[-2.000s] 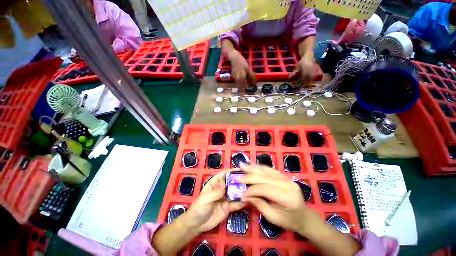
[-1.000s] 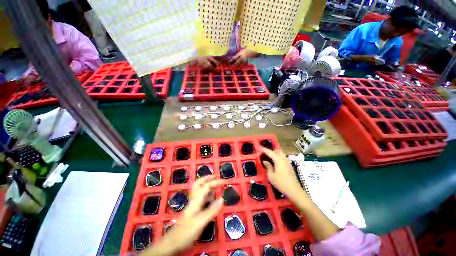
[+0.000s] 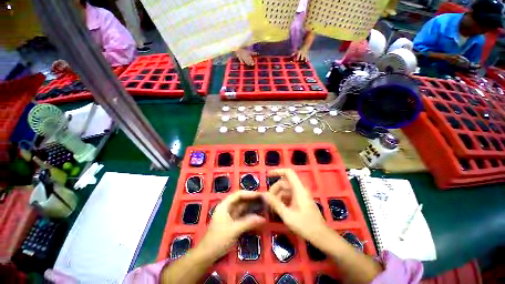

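A red-orange tray (image 3: 180, 208) lies in front of me, with black watch heads in many pockets. A lit watch head (image 3: 197, 158) with a purple screen sits in its far left pocket. My left hand (image 3: 230, 219) is curled around a dark, blurred watch head (image 3: 256, 206) above the tray's middle. My right hand (image 3: 293, 205) is beside it, fingers bent and fingertips close to the watch head. Whether they grip it is unclear. Two pockets at the right of the second row show bare red. The hands and forearms hide several pockets.
A large white notebook (image 3: 113, 222) lies left; a spiral notebook (image 3: 396, 213) with a pen (image 3: 410, 222) lies right. Beyond are a brown board (image 3: 213, 128) with white cable discs, a labelled bottle (image 3: 379, 151) and a dark fan (image 3: 390, 104). A person's hands (image 3: 246, 56) are at another tray (image 3: 274, 95).
Since one second ago, my hands have come together over the tray, with a dark watch head between them. The lit watch head held two seconds ago now sits in the far left pocket. The view has shifted.
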